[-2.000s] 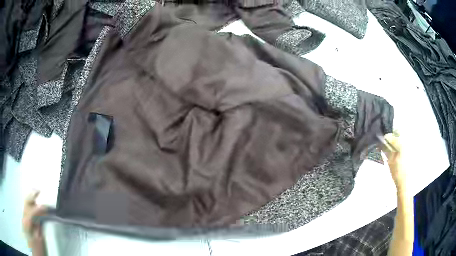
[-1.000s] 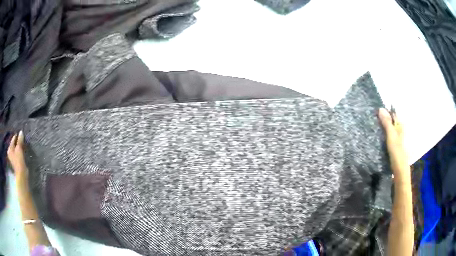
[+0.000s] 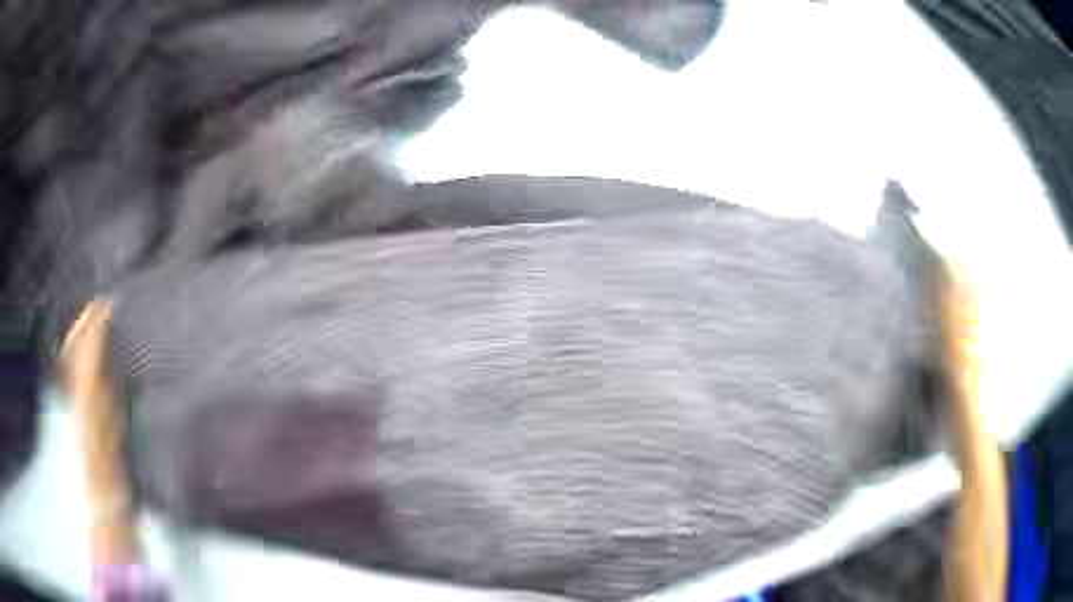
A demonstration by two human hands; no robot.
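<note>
The speckled grey tweed jacket (image 3: 612,365) lies spread across the white table (image 3: 800,118), blurred by motion. A dark purplish lining piece (image 3: 288,465), squarish, shows against the tweed at the lower left. A strip of dark lining (image 3: 506,198) shows along the far edge. My left hand (image 3: 88,335) is at the garment's left end, its fingers on or at the edge. My right hand (image 3: 955,300) is at the right end beside the tweed, badly blurred. Its fingers and anything in them cannot be made out.
A heap of dark and tweed garments (image 3: 235,106) fills the far left. A piece of dark cloth (image 3: 671,29) lies at the far middle. More dark cloth (image 3: 1012,53) is at the far right edge. A blue object (image 3: 1027,517) shows at the lower right.
Two seconds ago the lining faced up; now the tweed side does. Since one second ago, the garment has shifted slightly right and its near right edge has come up onto the table.
</note>
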